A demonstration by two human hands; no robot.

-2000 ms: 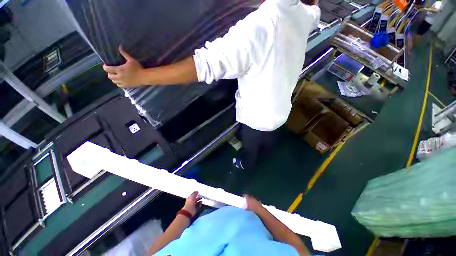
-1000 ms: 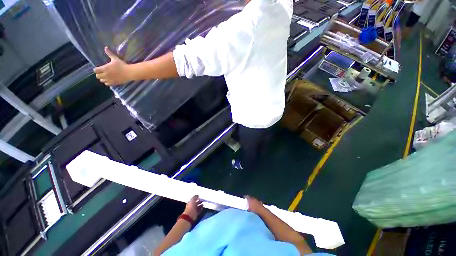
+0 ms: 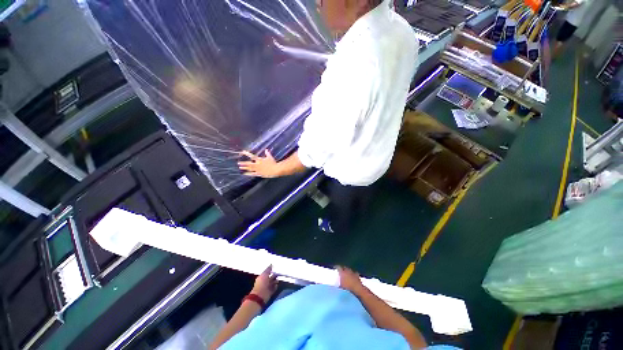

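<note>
A long white foam packing strip [image 3: 225,251] with thicker ends lies across in front of my body, its left end over the conveyor line. My left hand [image 3: 265,281] grips its near edge left of the middle. My right hand [image 3: 349,279] grips it right of the middle. The fingers are partly hidden. Beyond it, a very large dark television [image 3: 225,75] stands tilted above the line under a clear, wrinkled protective bag [image 3: 184,130]. A person in a white shirt [image 3: 362,96] has an open hand at the bag's lower part.
The dark conveyor line [image 3: 147,171] runs diagonally on the left. A green plastic bag [image 3: 560,260] stands at the right. Open brown cartons [image 3: 444,171] lie on the green floor beyond the person. A cart [image 3: 492,68] with a blue item stands at the back right.
The person's hand has moved from the television's left edge down and right onto the bag, and the person has turned. The foam strip and my hands have hardly moved.
</note>
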